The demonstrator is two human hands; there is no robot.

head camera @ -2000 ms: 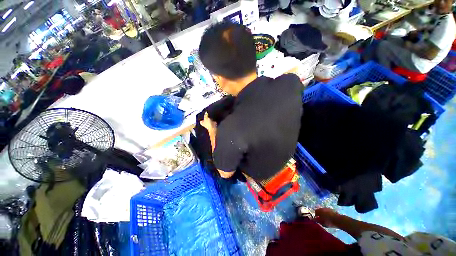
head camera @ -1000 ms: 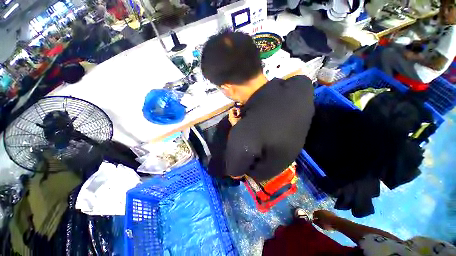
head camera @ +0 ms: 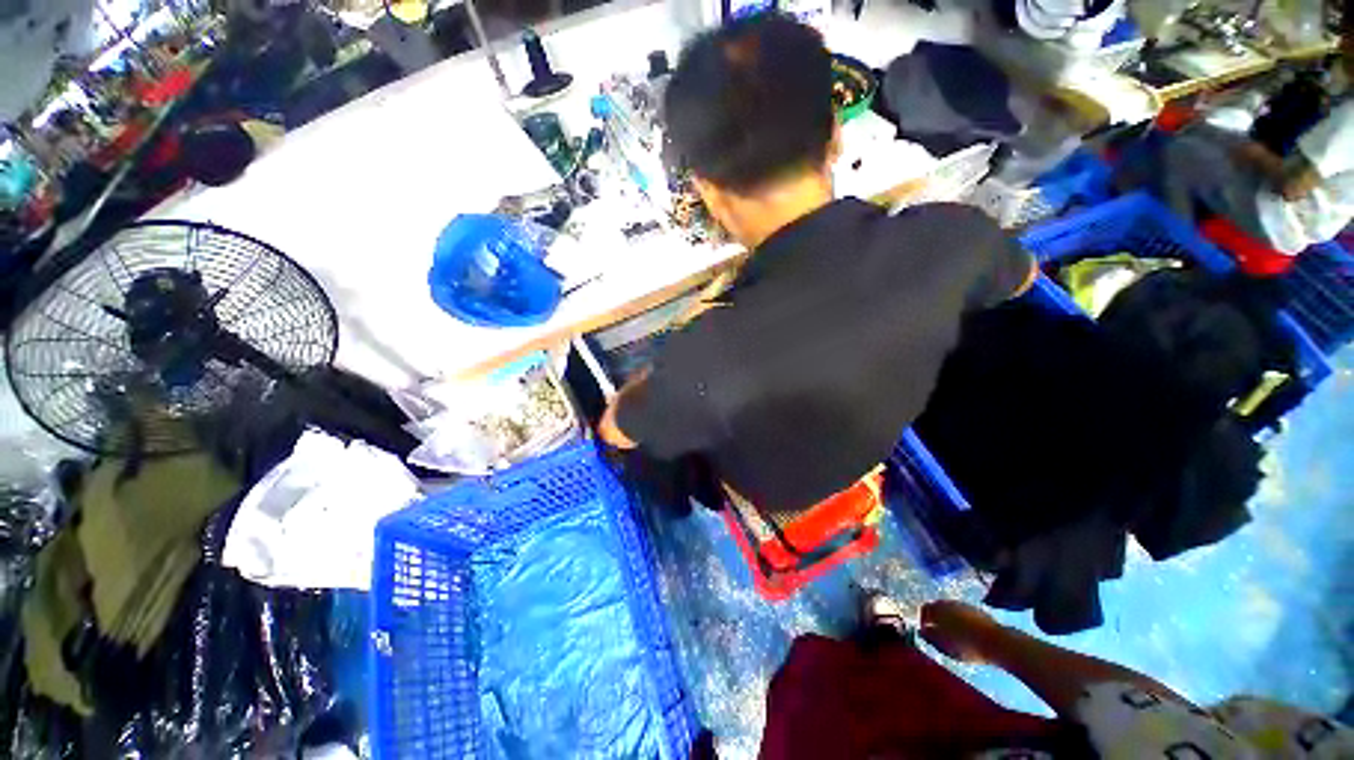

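My right hand (head camera: 958,631) shows small and blurred at the lower right, at the end of a bare forearm from a patterned sleeve. Its fingers cannot be made out. My left hand is not in view. Dark red cloth (head camera: 891,705) lies below the right hand, at the bottom edge. In front, a blue slatted crate (head camera: 642,601) holds a crinkled blue liner (head camera: 564,639). A black garment heap (head camera: 1039,446) overflows blue crates at the right.
A person in black (head camera: 832,334) sits on a red stool (head camera: 809,549) at a white table (head camera: 401,178). The table bears a blue plastic bag (head camera: 490,270). A black fan (head camera: 164,334) and white bundle (head camera: 319,512) are at the left.
The seated person has leaned down, turned, and lowered one arm beside the table; the other elbow now sticks out to the right. The whole view has shifted slightly. My right hand has barely moved.
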